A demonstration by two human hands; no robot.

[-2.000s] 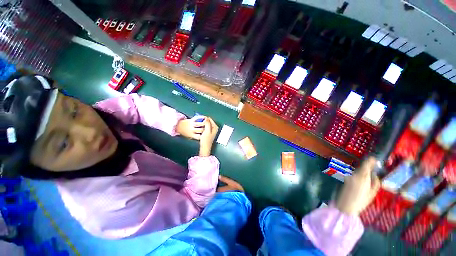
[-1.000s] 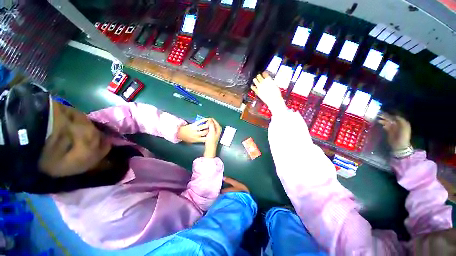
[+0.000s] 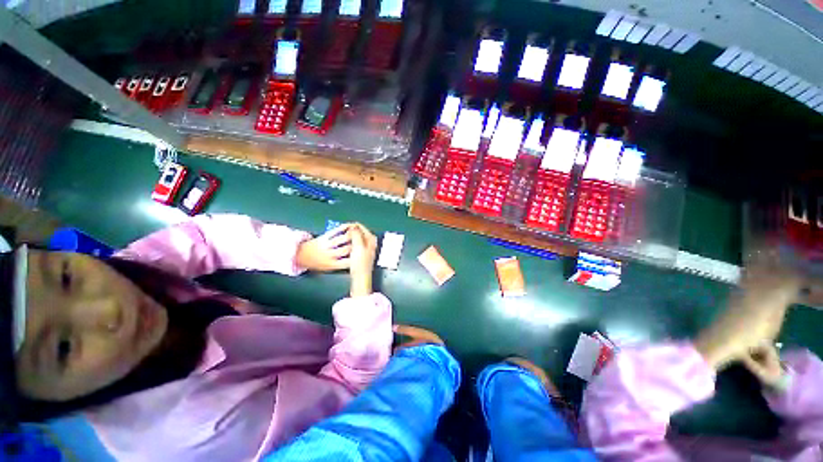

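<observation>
My left hand (image 3: 418,336) shows only partly past its blue sleeve at the bench edge, beside a neighbour's elbow. My right hand (image 3: 532,367) is mostly hidden by its sleeve and the dark bench edge. What either hand holds cannot be seen. In front, on the green bench (image 3: 469,311), lie a white card (image 3: 391,251) and two orange cards (image 3: 436,265) (image 3: 510,276). Behind them a clear blister tray (image 3: 663,203) holds red phones (image 3: 548,200) with keypads and lit screens.
At left, a person in pink (image 3: 253,352) holds the fingertips together over the bench. At right, another person's pink sleeves (image 3: 645,388) and blurred hands reach over it. A wooden strip (image 3: 469,226), printed packet (image 3: 596,271) and two loose red phones (image 3: 199,193) lie there.
The view has shifted, so the bench things sit further left. The right neighbour's hands have left the phone tray and are now at the far right. My hands show no clear movement.
</observation>
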